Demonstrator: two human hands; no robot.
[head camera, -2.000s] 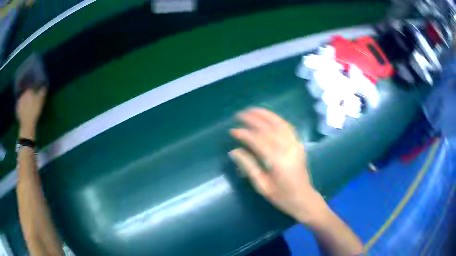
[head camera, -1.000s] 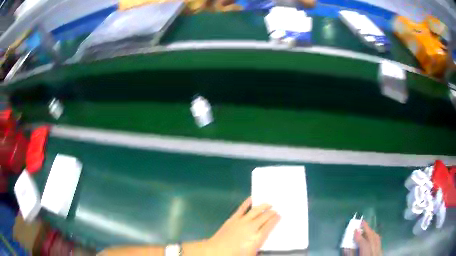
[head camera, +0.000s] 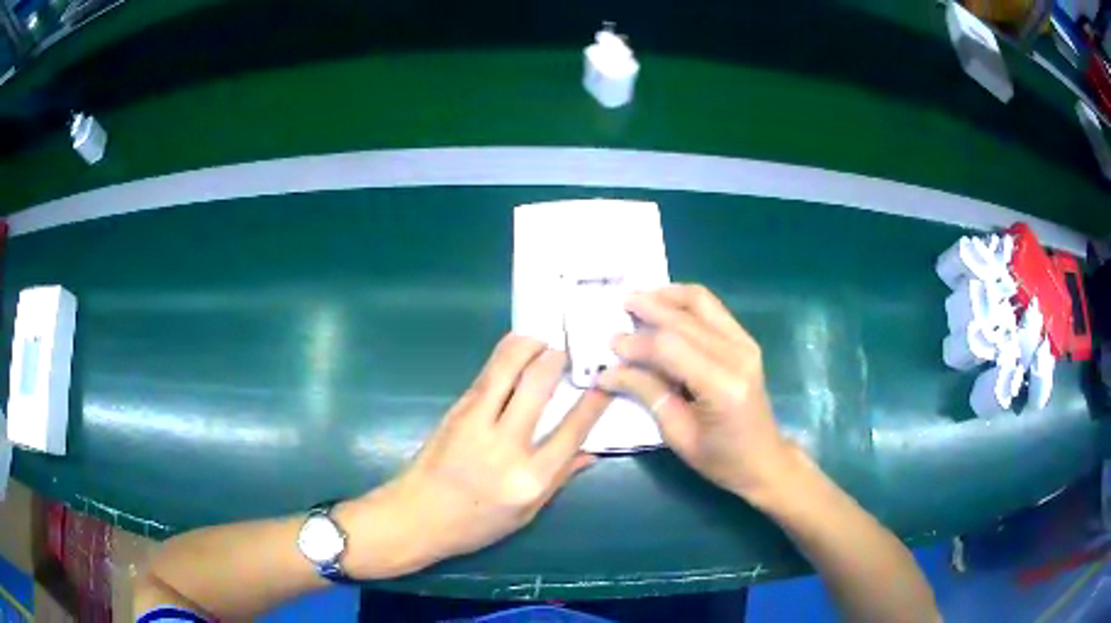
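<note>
A white inner tray (head camera: 587, 240) lies flat on the dark green worktop in front of me. A white charger (head camera: 595, 338) sits over the middle of the tray, at its recess; whether it is fully seated cannot be told. My right hand (head camera: 701, 371) grips the charger's right side with thumb and fingers. My left hand (head camera: 506, 432) rests on the tray's lower left, its fingertips at the charger's lower end. The fingers hide part of the charger and the tray's lower half.
A charger pile (head camera: 993, 323) lies at the right beside a red holder (head camera: 1050, 292). A white tray (head camera: 43, 369) stands at the far left. Beyond the pale metal strip (head camera: 487, 167), the belt carries chargers (head camera: 610, 69) (head camera: 88, 138) and a white piece (head camera: 978, 51) at upper right.
My right hand has brought the charger from the right onto the tray. My left hand has moved to the tray's lower edge. The view has tilted down, and belt items have shifted.
</note>
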